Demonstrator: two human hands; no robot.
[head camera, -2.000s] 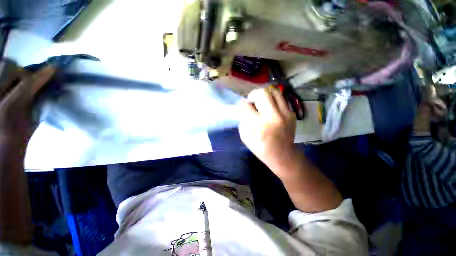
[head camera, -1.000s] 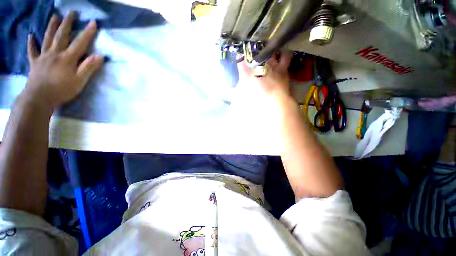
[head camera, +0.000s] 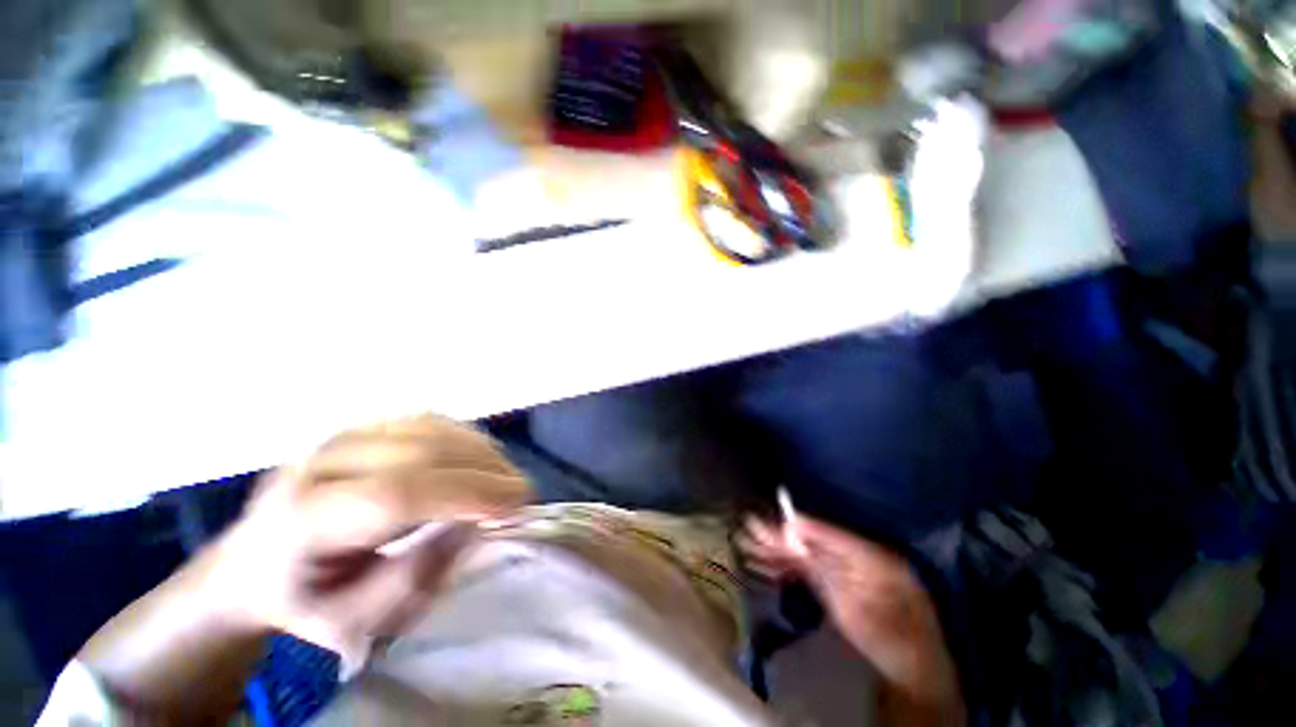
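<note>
Everything is blurred. My left hand is over my lap at the table's front edge, fingers curled; whether it holds anything cannot be told. My right hand is low beside my lap, with a small white sliver at its fingertips; whether it grips this cannot be told. The navy and pale garment cloth lies at the table's far left, away from both hands. A narrow dark strip lies on the white table below the red pad.
The sewing machine base is at the top. The red pad with a black box, yellow and red scissors, a yellow-green tool and a white rag are on the table. A blue basket shows at lower left.
Both hands have left the cloth and the machine and come down over the lap. The view has shifted right and lower. The dark strip now shows on the table.
</note>
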